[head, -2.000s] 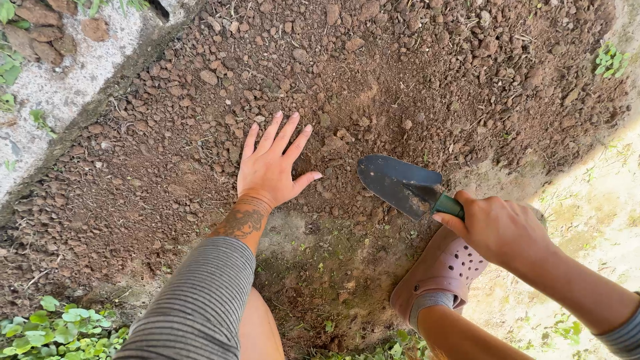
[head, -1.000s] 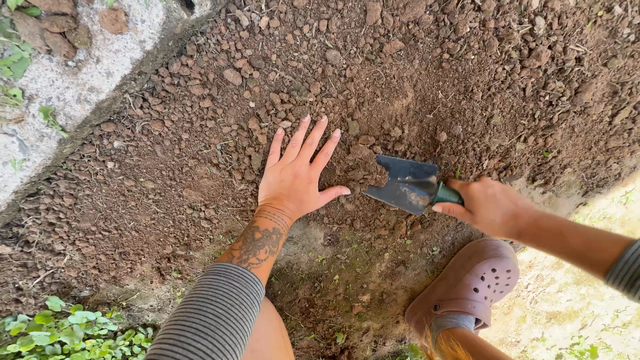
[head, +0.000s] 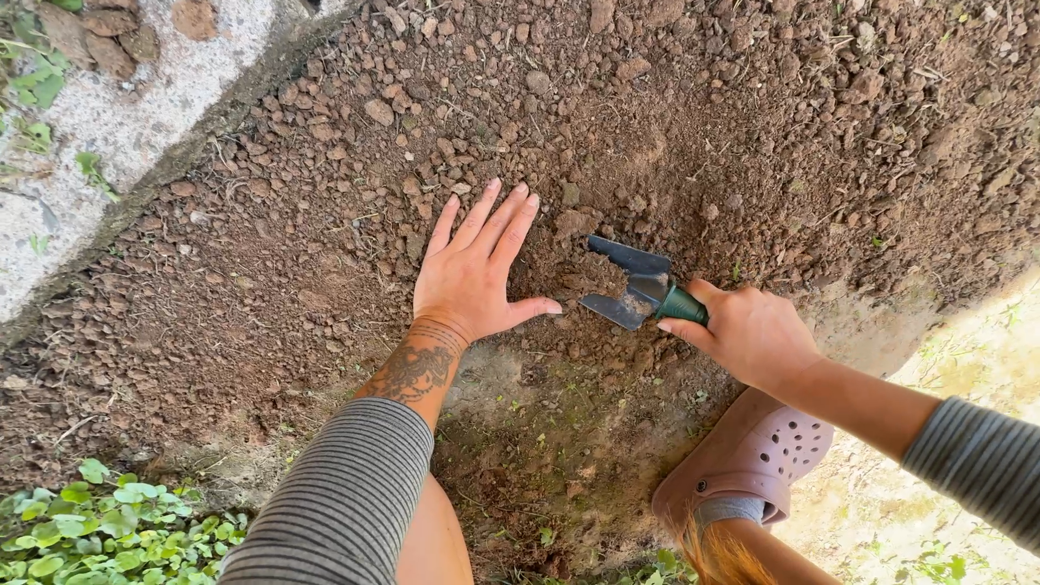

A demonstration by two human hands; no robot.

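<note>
My left hand lies palm down on the brown, crumbly soil, its fingers spread and its thumb pointing toward the trowel. My right hand is closed around the green handle of a garden trowel. The trowel's dark metal blade points left, and its tip is hidden in loose soil. Some soil rests on the blade near the handle. A short gap of soil separates my left thumb from the blade.
A rough concrete edge with soil clods on it runs along the upper left. Low leafy plants grow at the lower left. My foot in a pink clog stands below my right hand.
The trowel's tip, visible two seconds ago, is now buried in the soil. My right hand still grips the handle, and my left hand remains spread on the soil.
</note>
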